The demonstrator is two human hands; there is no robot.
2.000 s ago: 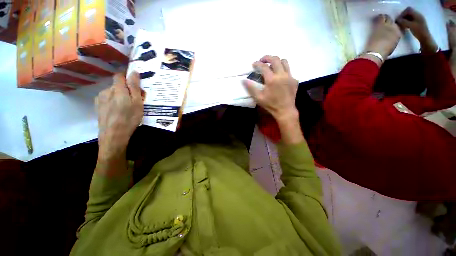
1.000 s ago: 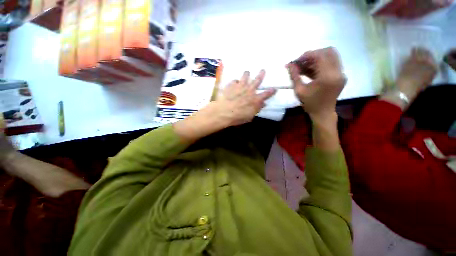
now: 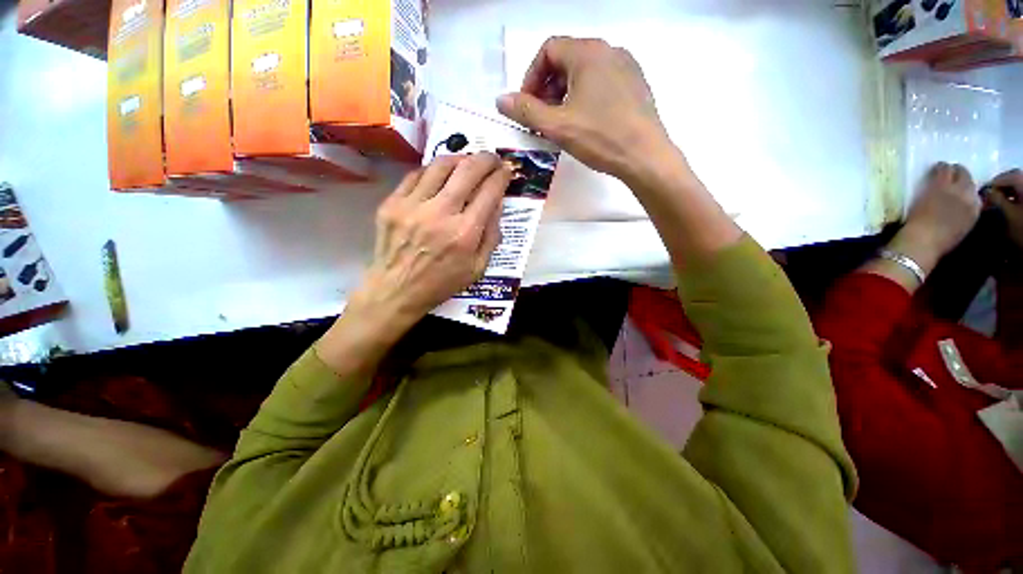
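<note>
A retail box point(image 3: 514, 241) lies at the table's front edge, its white printed face up, slightly tilted to the wearer's left at its top. My left hand point(image 3: 440, 230) lies on this face, fingers spread over its left and middle part. My right hand point(image 3: 595, 107) is above the box's top right corner, thumb and index finger pinched together. Whether something tiny is between these fingertips cannot be told. A flat white sheet point(image 3: 611, 241) lies right of the box.
A row of orange and white boxes point(image 3: 269, 79) stands at the back left. A thin yellow-green stick point(image 3: 114, 286) lies at left. Another box point(image 3: 25, 264) is at the far left edge beside a person's forearm. A person in red point(image 3: 897, 370) sits at right, with boxes point(image 3: 948, 28) behind.
My left hand has moved from the sheets back onto the box. My right hand has moved left, from over the sheets to the box's top corner. The camera view has shifted.
</note>
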